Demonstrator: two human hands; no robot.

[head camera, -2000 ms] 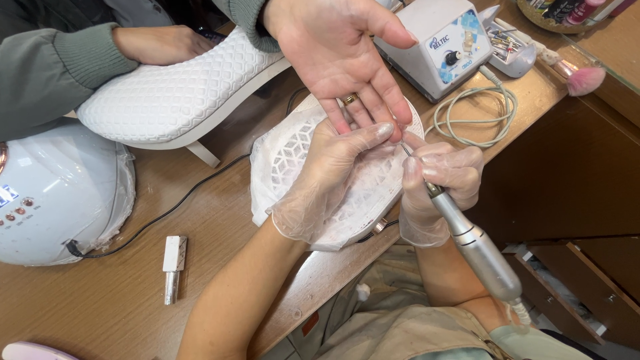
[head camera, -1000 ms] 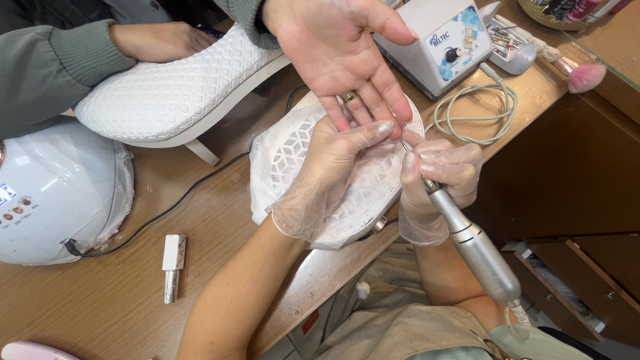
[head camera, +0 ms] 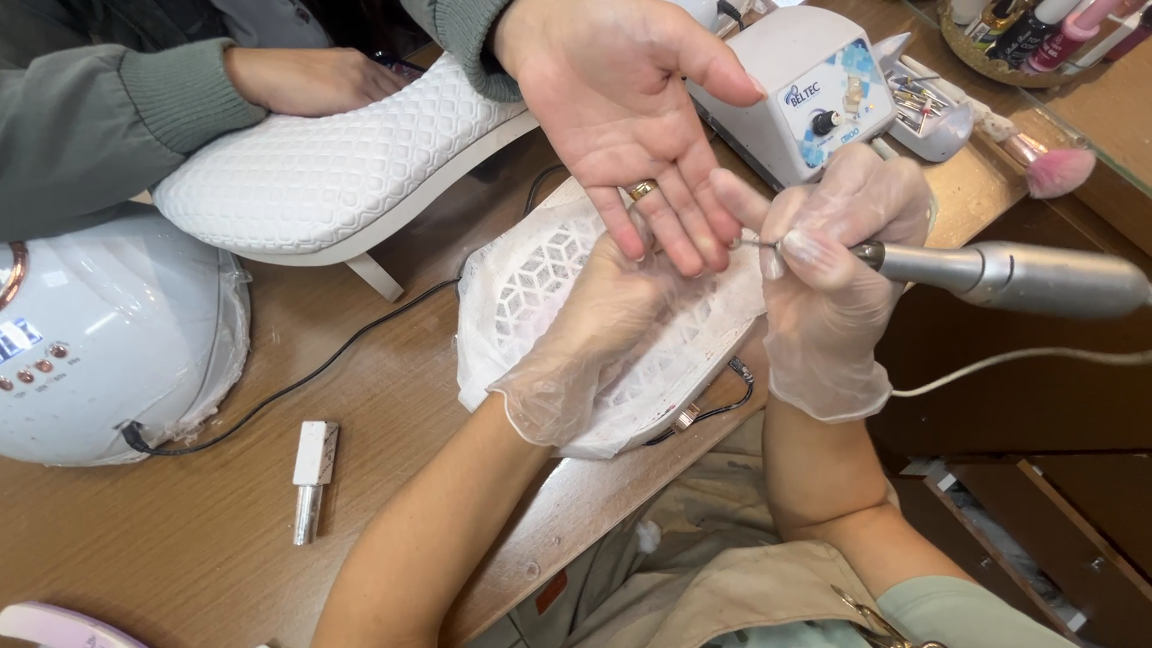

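My right hand (head camera: pixel 837 243), in a clear glove, is closed around the front of a silver electric nail drill (head camera: pixel 1017 274). The thin bit touches or nearly touches a fingertip of the other person's hand (head camera: pixel 621 117), which lies palm up with a gold ring on one finger. From beneath, my gloved left hand (head camera: pixel 612 315) holds that person's fingers; my own fingers are partly hidden under them. Below both hands sits a white nail dust collector (head camera: pixel 540 261) with a patterned grille and a thin white cover. The drill's control box (head camera: pixel 801 99) stands behind.
A white textured armrest (head camera: pixel 333 180) bears the person's other hand. To the left are a nail lamp (head camera: pixel 99 333) with a black cable and a small bottle (head camera: pixel 313 477). At the right are a tray of drill bits (head camera: pixel 927 117), a pink brush (head camera: pixel 1057 171) and polish bottles (head camera: pixel 1071 36).
My right hand has turned the drill from slanting down toward my lap to lying nearly level, pointing right. The loop of pale cable beside the control box is no longer seen there.
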